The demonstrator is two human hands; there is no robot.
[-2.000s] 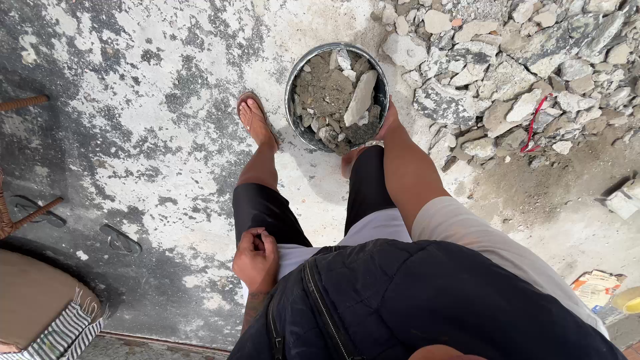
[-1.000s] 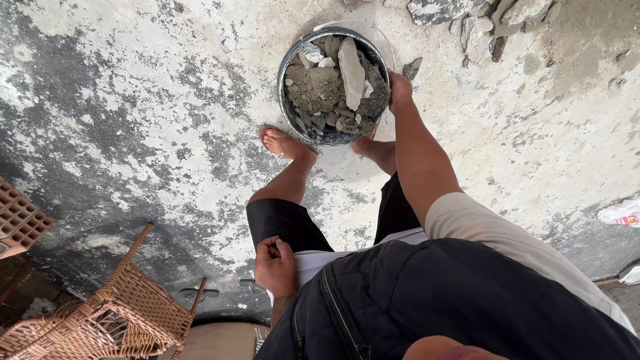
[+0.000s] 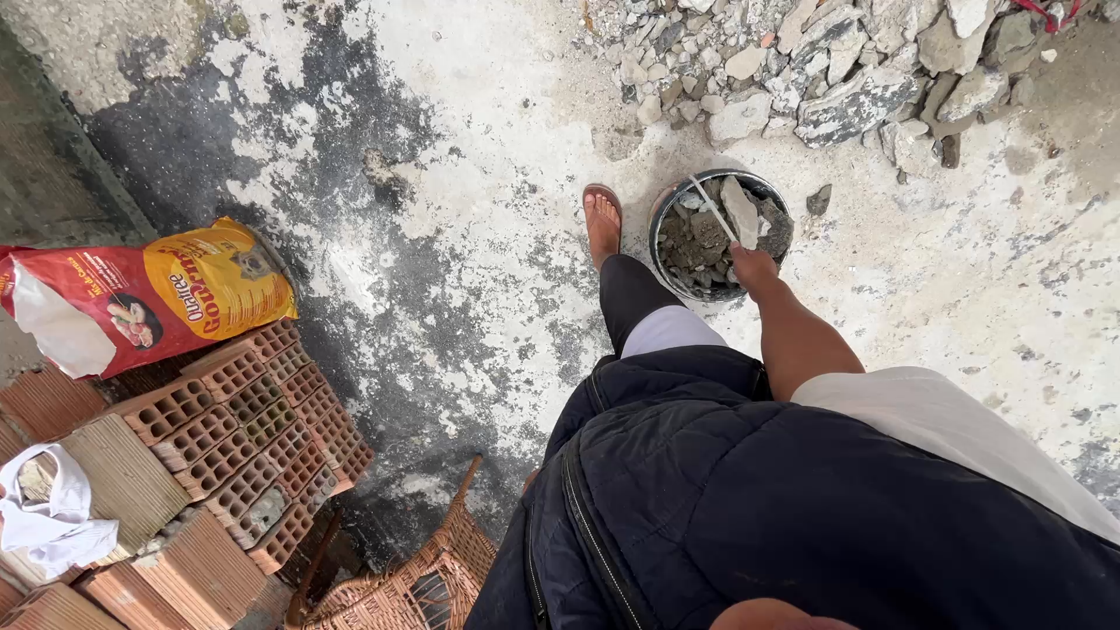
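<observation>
My right hand point(image 3: 754, 269) is closed around the pale handle point(image 3: 716, 208) of a dark round bucket point(image 3: 658, 254). The handle slants up across the bucket's opening. Inside lie grey-brown dirt and broken concrete chunks, with one long pale slab point(image 3: 739, 213) beside the handle, near my fingers. The bucket is just ahead of my body, to the right of my sandalled foot point(image 3: 602, 214). Whether it touches the floor is hard to tell. My left hand does not show; the dark padded jacket point(image 3: 744, 481) covers that side.
A heap of concrete rubble point(image 3: 862, 101) spreads ahead at the right, with a loose fragment point(image 3: 819, 200) by the bucket. At left are stacked hollow bricks point(image 3: 254, 411), a red and yellow bag point(image 3: 157, 297) and a white cloth point(image 3: 57, 516). A wicker chair point(image 3: 420, 573) stands at bottom.
My right hand has moved from the bucket's right side to its handle, which now crosses the opening. My left hand, earlier in front of my shorts, has left view. The view has shifted widely.
</observation>
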